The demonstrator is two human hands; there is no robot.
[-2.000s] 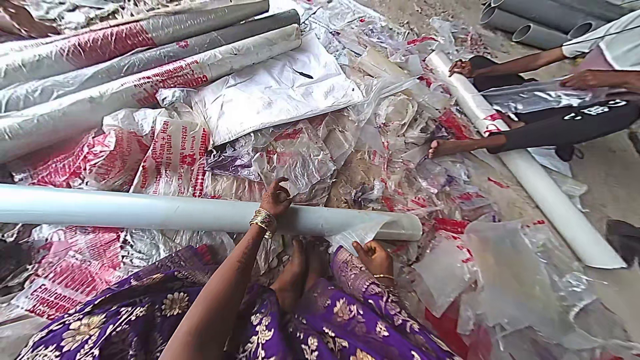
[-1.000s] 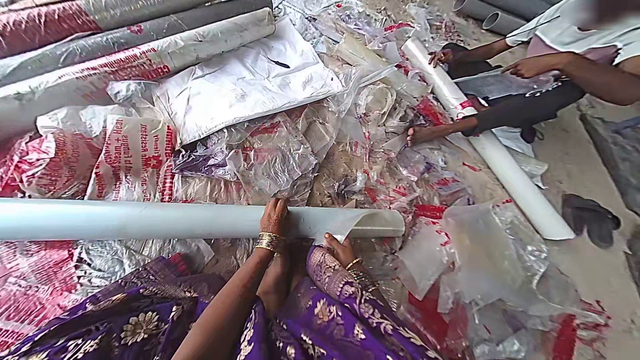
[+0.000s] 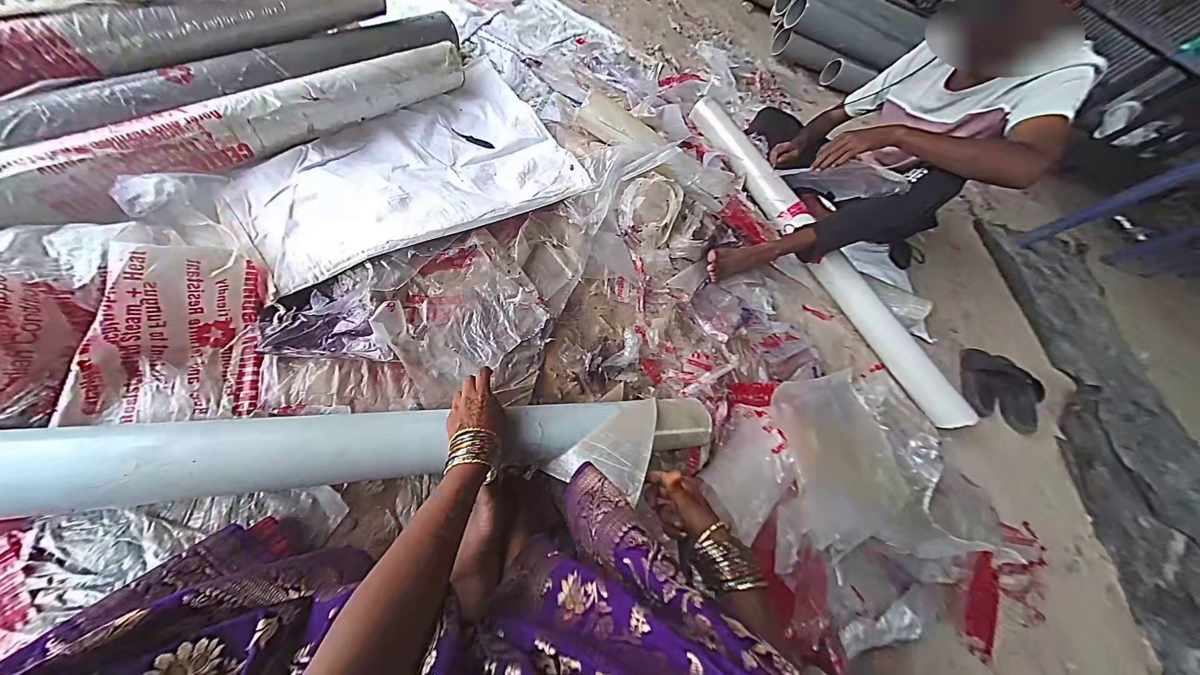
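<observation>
A long pale tube or pipe (image 3: 234, 457) lies across the ground in front of me, its right end near the middle of the view. My left hand (image 3: 476, 412) rests on top of it, fingers bent over the surface and pointing away from me. Toward the right end a flap of translucent plastic film (image 3: 609, 448) stands off the tube and hangs down on my side. My right hand (image 3: 680, 502) is just right of the flap's lower corner, fingers curled, pinching the film's edge. Bangles circle both wrists.
Torn plastic film (image 3: 844, 459) and red-printed wrap (image 3: 169, 328) litter the ground. Wrapped rolls (image 3: 234, 127) and a white sheet (image 3: 412, 178) lie at the upper left. Another person (image 3: 984, 112) sits at the upper right with a white tube (image 3: 834, 272). Sandals (image 3: 1001, 386) lie nearby.
My right hand has moved right and toward me, away from the tube, and the film flap now stands out wider. My left hand stays on top of the tube.
</observation>
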